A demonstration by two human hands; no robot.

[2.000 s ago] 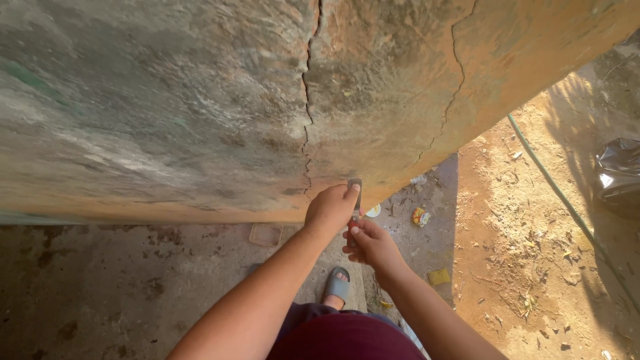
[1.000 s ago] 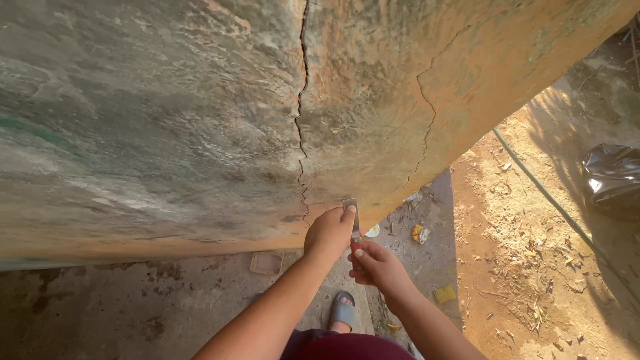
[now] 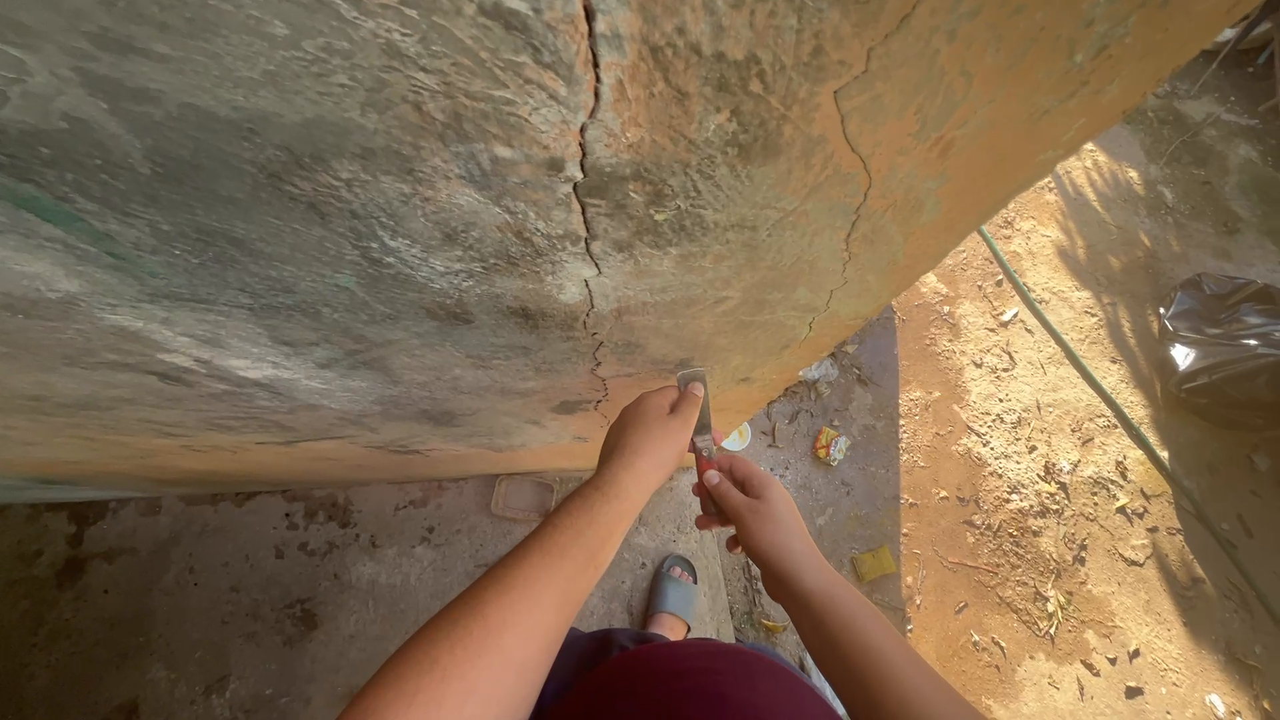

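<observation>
A putty knife point(image 3: 703, 420) with a metal blade and a red handle is held in front of a cracked, weathered plaster wall point(image 3: 400, 250). My right hand point(image 3: 752, 508) grips its red handle. Around the blade, near its upper end, my left hand point(image 3: 652, 430) is closed, with the thumb lying on the flat metal. The blade's tip points up toward the wall; whether it touches the surface cannot be told. A long dark crack point(image 3: 583, 190) runs down the wall above my left hand, and a thinner crack point(image 3: 858, 180) lies to its right.
Below the wall is a stained concrete floor point(image 3: 250, 590) with a shallow plastic tray point(image 3: 524, 497). Wrappers point(image 3: 830, 445) and a yellow packet point(image 3: 874, 563) lie on the right. A green hose point(image 3: 1090, 380) crosses the sunlit dirt beside a black plastic bag point(image 3: 1220, 335). My sandalled foot point(image 3: 673, 592) shows below.
</observation>
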